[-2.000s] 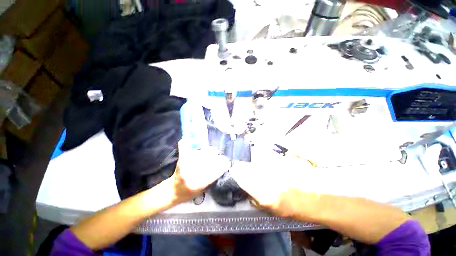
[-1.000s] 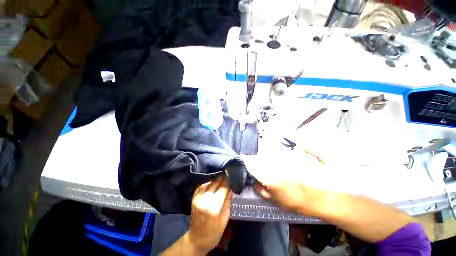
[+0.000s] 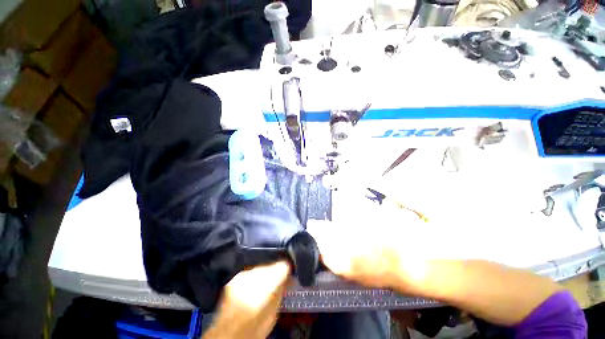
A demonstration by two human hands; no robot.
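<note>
A dark garment (image 3: 192, 198) lies bunched on the machine bed, left of and in front of the needle area. A greyer part of it lies under the presser foot area. My left hand (image 3: 255, 294) grips the garment near the table's front edge; its fingertips are overexposed and partly hidden by cloth. My right hand (image 3: 361, 261) holds the garment's folded dark edge (image 3: 304, 257) from the right; its fingers are washed out by glare. The white sewing machine (image 3: 424, 86) stands behind, with a light-blue lamp piece (image 3: 245, 165) left of the needle.
Snips (image 3: 404, 203) with a yellow handle lie right of the needle. A thin dark pointed tool (image 3: 399, 161) lies behind them. More black cloth (image 3: 205, 36) is piled at the back left. A blue bin (image 3: 159, 324) is under the table. Cardboard boxes (image 3: 46, 86) stand at far left.
Since two seconds ago, my left hand has moved from beside the needle area to the front edge, and the garment now spreads across the bed. Both hands stay on the cloth.
</note>
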